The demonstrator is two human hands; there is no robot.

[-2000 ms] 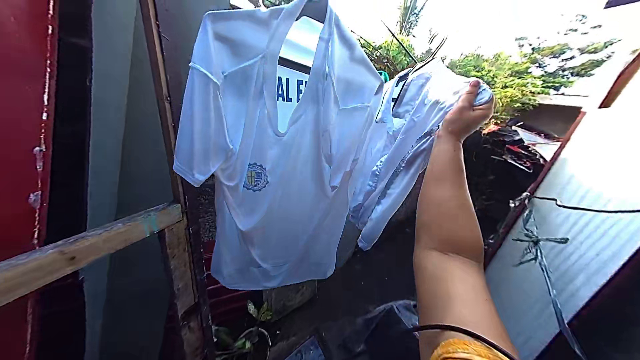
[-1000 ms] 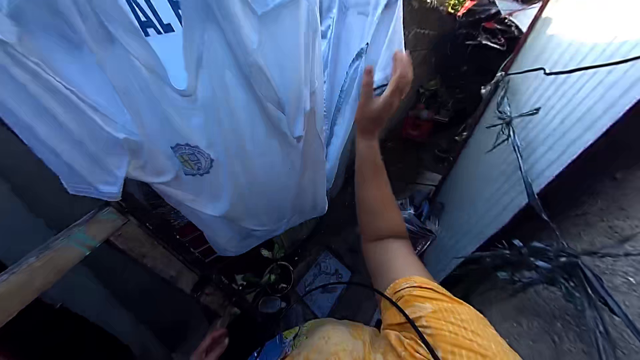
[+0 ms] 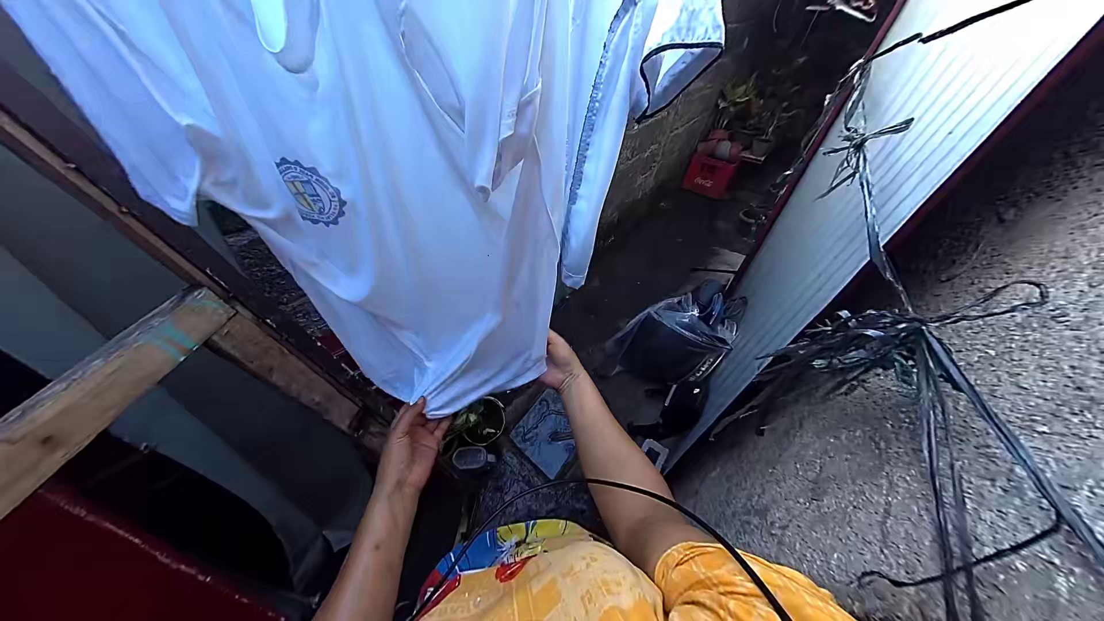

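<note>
A white shirt [image 3: 405,241] with a round blue and yellow crest hangs in front of me, its lower hem hanging down toward my body. My left hand [image 3: 416,444] pinches the hem near its lowest corner, and the cloth puckers there. At the hem's right side, my right hand [image 3: 562,362] grips the edge; its fingertips are partly behind the cloth. Beside this shirt, on the right, hangs another white garment [image 3: 595,147] with dark trim on its sleeve. The tops of both garments are out of view.
A wooden beam [image 3: 112,379] juts in at left. At right stand a corrugated metal sheet [image 3: 802,224] and black plastic strands [image 3: 923,332] tied in knots. Below are a potted plant [image 3: 483,420], a plastic-covered bundle [image 3: 673,336] and a red crate [image 3: 709,172]. A black cable [image 3: 604,483] crosses before my torso.
My right hand, earlier on the right-hand garment and then raised with nothing in it, has come down to the crested shirt's hem. My left hand now holds the hem too. The view has tilted down.
</note>
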